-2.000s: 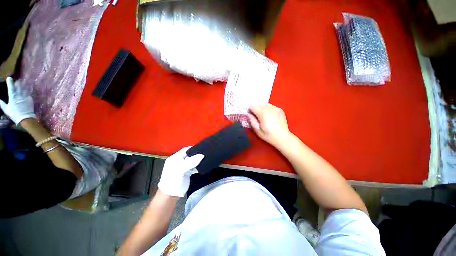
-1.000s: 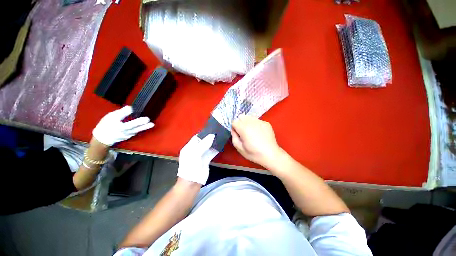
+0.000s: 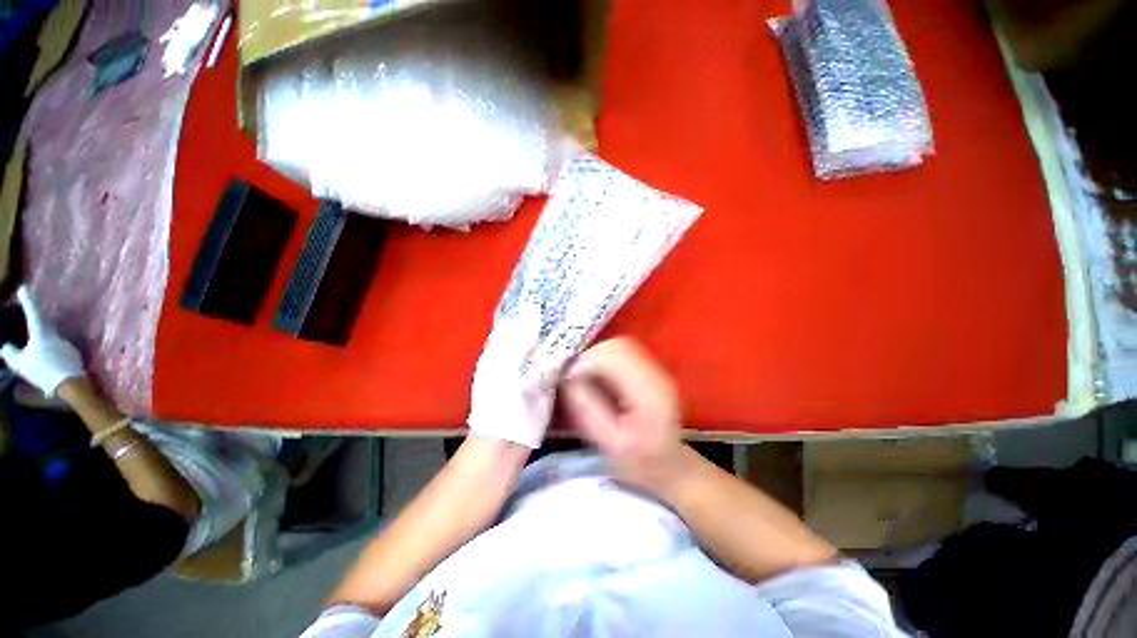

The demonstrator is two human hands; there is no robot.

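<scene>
A bubble bag with a dark core showing through lies slanted in front of me, its far end pointing up and right. My left hand, in a white glove, grips its near end. My bare right hand is blurred, close beside the bag's near end; whether it touches the bag or what its fingers hold cannot be told. Two black housings lie side by side on the red table cover at the left.
An open carton spills a stack of pale bubble bags at the back. Bagged parts lie in a pile at the back right. Another person's gloved hand is at the left edge, beside the pink bubble wrap sheet.
The black housing went into the bubble bag, and its dark surface is now covered. Another person's hand set down a second housing at the left and withdrew. The view has shifted.
</scene>
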